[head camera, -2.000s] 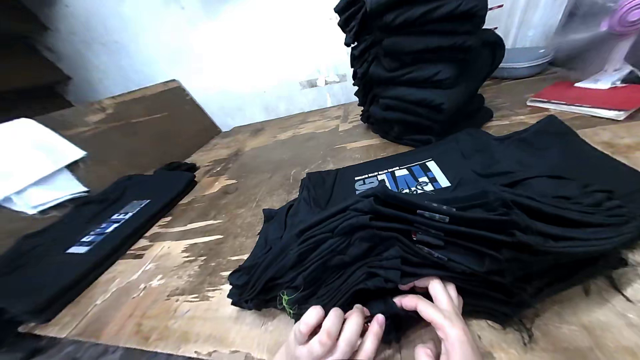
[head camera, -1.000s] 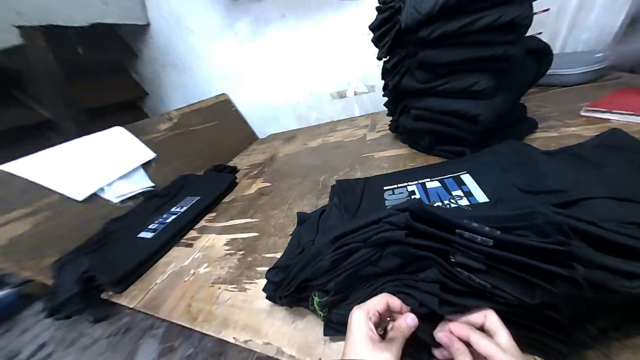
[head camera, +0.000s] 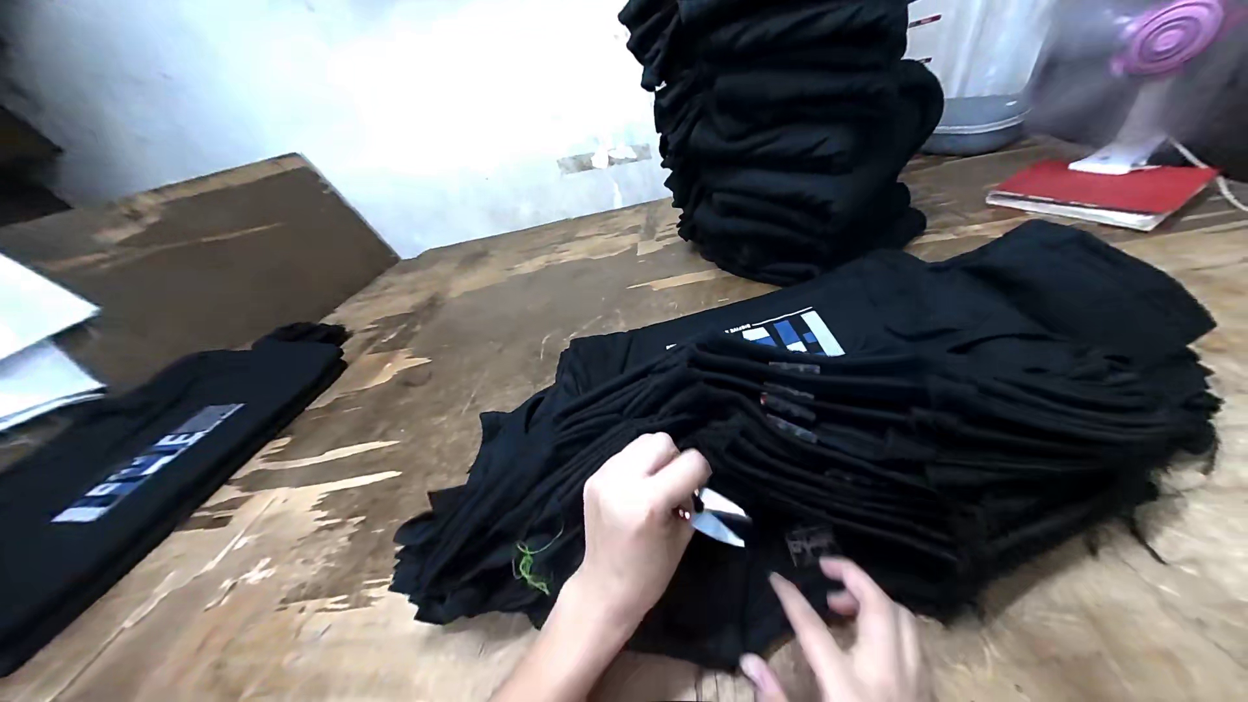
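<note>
My left hand (head camera: 643, 517) is closed around small metal thread snips (head camera: 720, 517), whose blades point right over the black fabric. To its right, my right hand (head camera: 858, 634) has its fingers spread, with fingertips at the near edge of the black cloth. Both hands are at the near side of a fanned pile of black printed garments (head camera: 877, 419); several small neck labels show along its folds. A tangle of green thread (head camera: 531, 567) lies on the pile, left of my left hand. The snips' handles are hidden in my fingers.
Folded black garments (head camera: 195, 419) with a print lie at the left, near white sheets (head camera: 39, 331) and a wooden board (head camera: 224, 244). Behind the pile stands a tall black garment stack (head camera: 790, 136). A pink fan (head camera: 1170, 39) stands on a red book (head camera: 1102, 190) at the back right.
The snips' blades now show from my left hand, which is raised over the cloth. My right hand has moved apart from it and its fingers have spread. The view has shifted.
</note>
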